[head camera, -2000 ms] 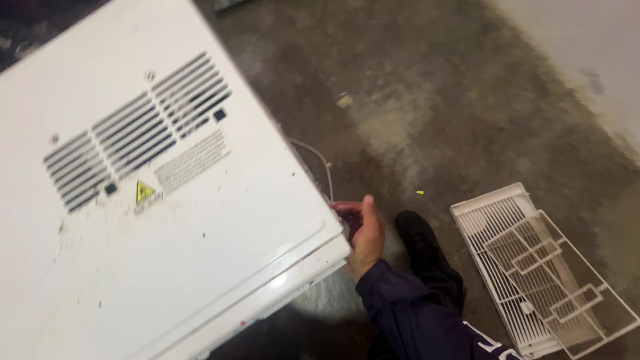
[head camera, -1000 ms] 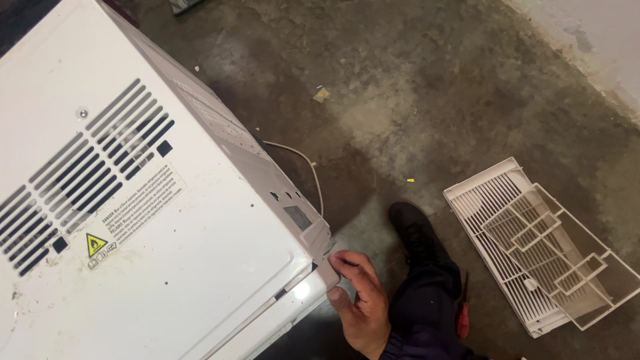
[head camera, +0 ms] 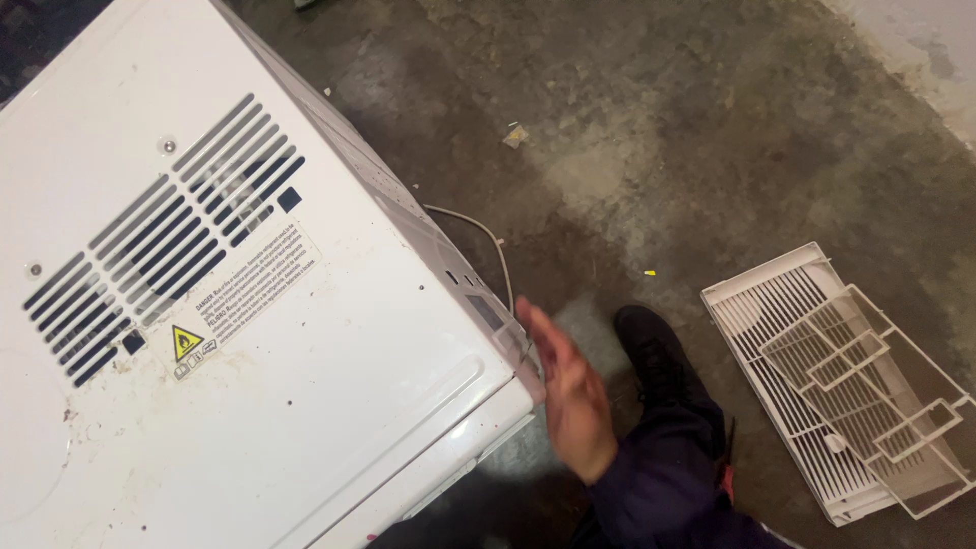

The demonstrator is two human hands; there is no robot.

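A large white metal casing of an air-conditioning unit (head camera: 366, 343) fills the left of the view, its slotted vents (head camera: 160, 236) beside a flammability warning label (head camera: 240, 297). At its lower right corner is my right hand (head camera: 572, 389), slightly blurred, with the fingers extended alongside the end face. Whether the fingertips touch the casing is hard to tell, and nothing is seen held in that hand. My left hand is out of view. A pale cable (head camera: 488, 232) curves out from behind the casing, close above my fingers.
On the concrete floor at the right lies a white slatted grille (head camera: 762, 343), with a framed mesh filter (head camera: 915, 351) on top. My dark shoe (head camera: 648, 343) stands between the grille and the casing. Small scraps (head camera: 515, 136) dot the floor. A pale surface edges the upper right.
A second ago my right hand had its thumb and fingers bent at the casing's corner; now its fingers are straighter and reach farther up along the end face.
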